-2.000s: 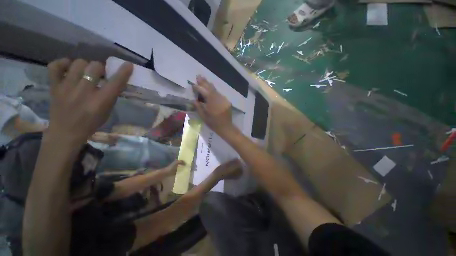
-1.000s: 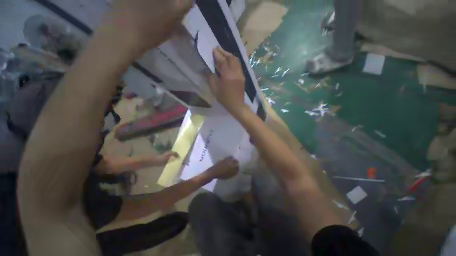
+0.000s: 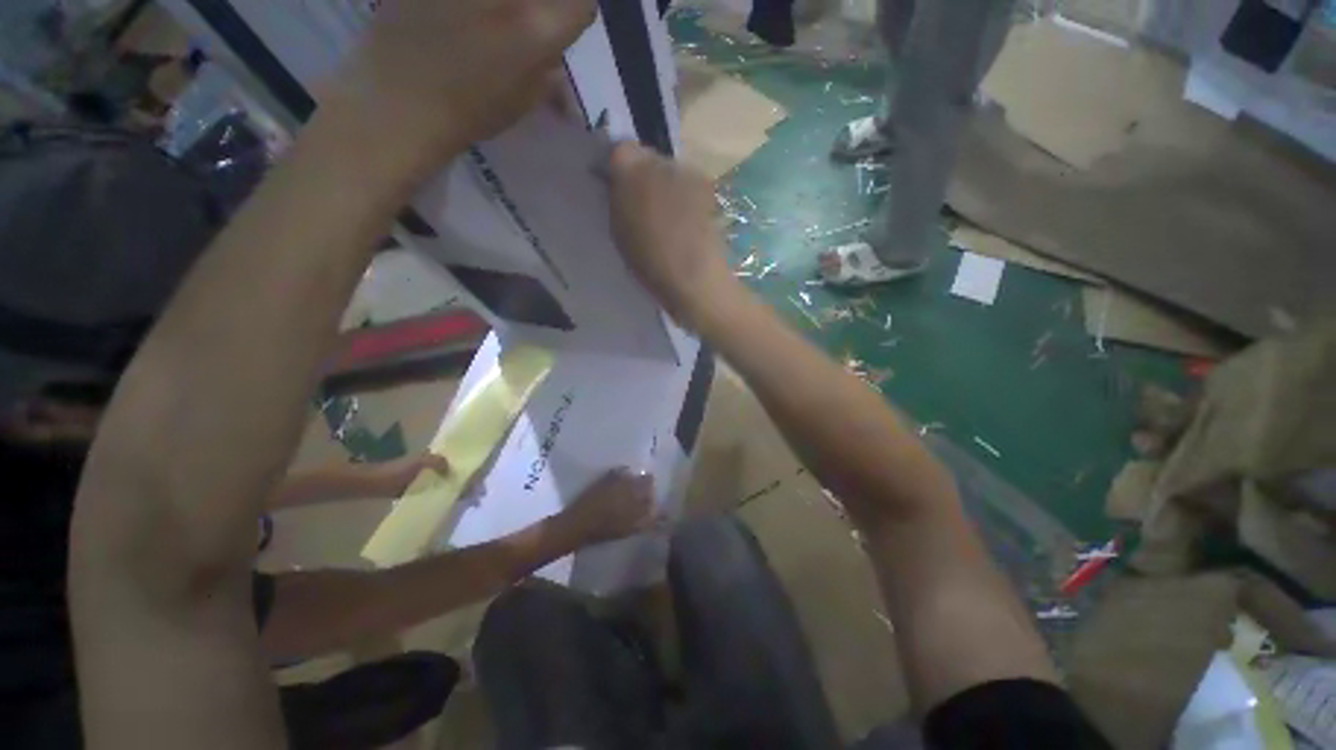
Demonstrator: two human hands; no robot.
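A white printed carton [image 3: 632, 384] with black stripes stands in front of me, FURRION lettering on its end flap. My left hand [image 3: 506, 52] is at the top of the picture, gripping the carton's upper edge or flap. My right hand [image 3: 655, 220] is at the carton's edge beside the black stripe, fingers curled; whether a small tool is in it cannot be told. Another person's hand [image 3: 608, 506] rests on the flap's lower part, and their other hand [image 3: 425, 472] holds a pale yellow strip [image 3: 466, 457] along the flap.
A person's grey-trousered leg [image 3: 926, 139] and patterned shoe [image 3: 867, 264] stand on the green floor [image 3: 916, 344]. White scraps litter it. Brown cardboard [image 3: 1114, 235] lies at right, a white sheet [image 3: 977, 277] near it. A red object [image 3: 403, 340] lies at left; a dark cap [image 3: 110, 257] is close at left.
My left hand has risen to the top with the carton's upper part, and my right hand has moved slightly up. The view has shifted. The yellow strip looks more tilted.
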